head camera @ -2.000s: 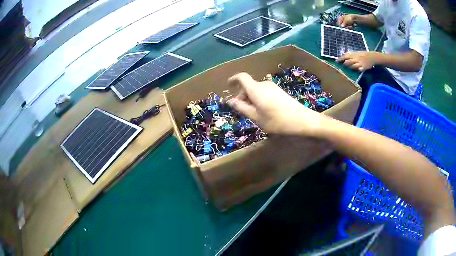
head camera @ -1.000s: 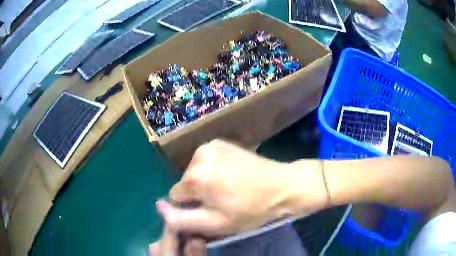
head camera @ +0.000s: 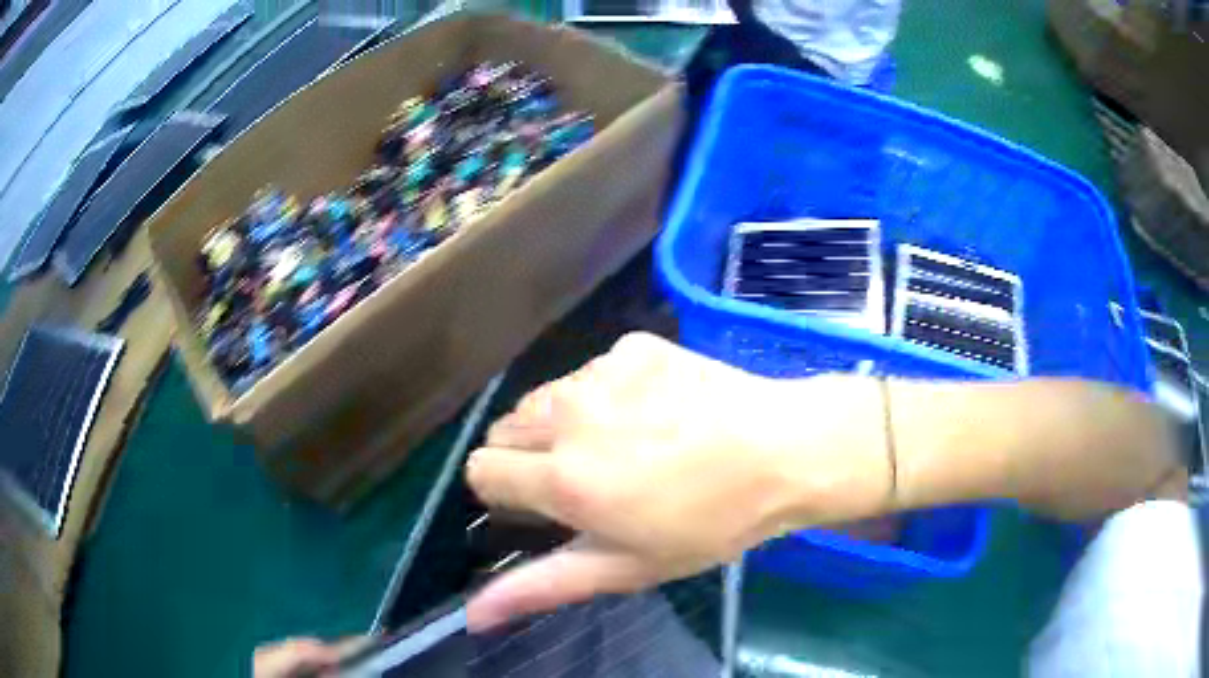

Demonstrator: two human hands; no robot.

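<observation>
A solar panel with a pale frame is held low at the bottom edge, partly cut off. My left hand shows only as fingertips gripping the panel's left end. My right hand is over the panel, thumb at its upper edge and fingers bent above. Thin bright wire-like glints show between thumb and fingers; they may be a binder clip, but blur hides what the hand grips. The cardboard carton stands at the upper left, full of multicoloured binder clips.
A blue plastic basket at right holds panels. More panels lie at the far left, one on a cardboard sheet. A person's pale clothing shows at the top. My right forearm crosses the basket's front.
The view has swung right, so the carton sits further left and more of the basket shows. My right hand has gone from the carton to the panel, and its thumb and fingers are now more spread.
</observation>
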